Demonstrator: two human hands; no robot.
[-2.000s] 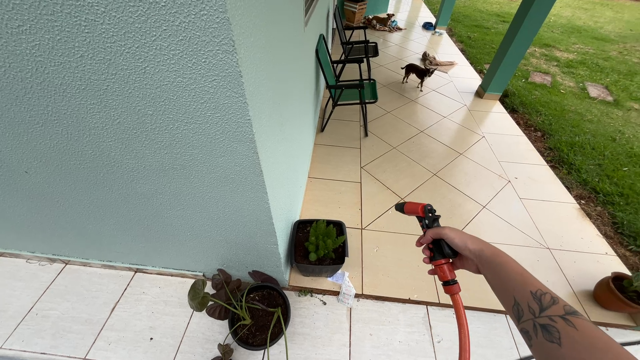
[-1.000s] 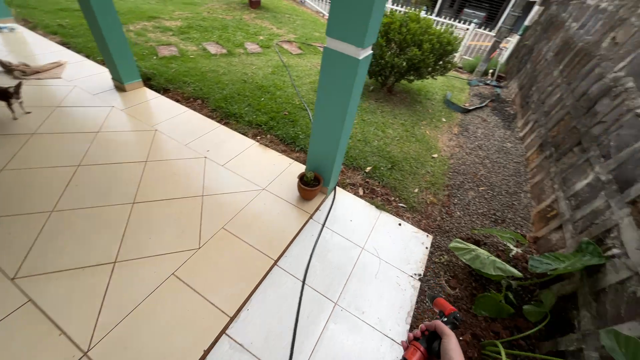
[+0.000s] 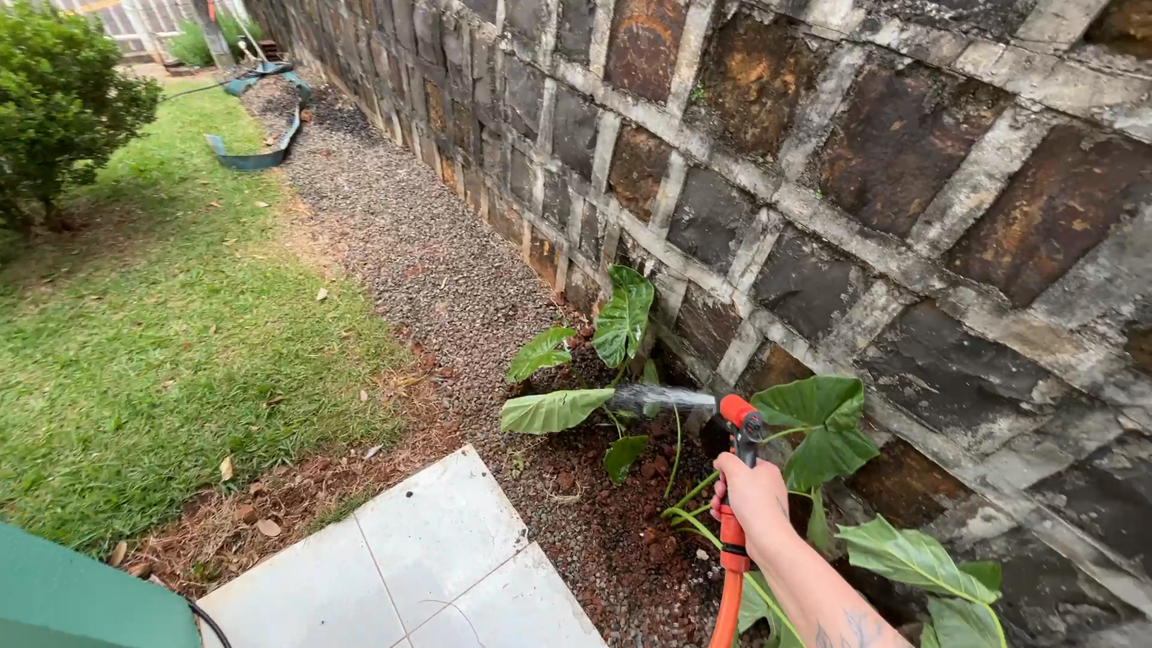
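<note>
My right hand (image 3: pixel 754 495) grips the handle of a red and black hose spray nozzle (image 3: pixel 740 423), its orange hose (image 3: pixel 727 607) hanging below the fist. Water (image 3: pixel 666 398) sprays leftward from the nozzle's tip onto the broad leaves of an elephant-ear plant (image 3: pixel 556 410) rooted in reddish soil. More big leaves (image 3: pixel 810 418) of the same kind stand behind and to the right of the hand. My left hand is out of the picture.
A stone block wall (image 3: pixel 702 211) runs along the right side. Beside it lies a gravel strip (image 3: pixel 423 243), with lawn (image 3: pixel 189 342) to the left. White floor tiles (image 3: pixel 450 540) end near the soil. A green pillar (image 3: pixel 81 594) and dark cable (image 3: pixel 209 623) are at lower left.
The view has swung right, from the tiled porch to the stone wall and plants. Water now sprays from the nozzle; none was visible two seconds ago. My right hand still holds it.
</note>
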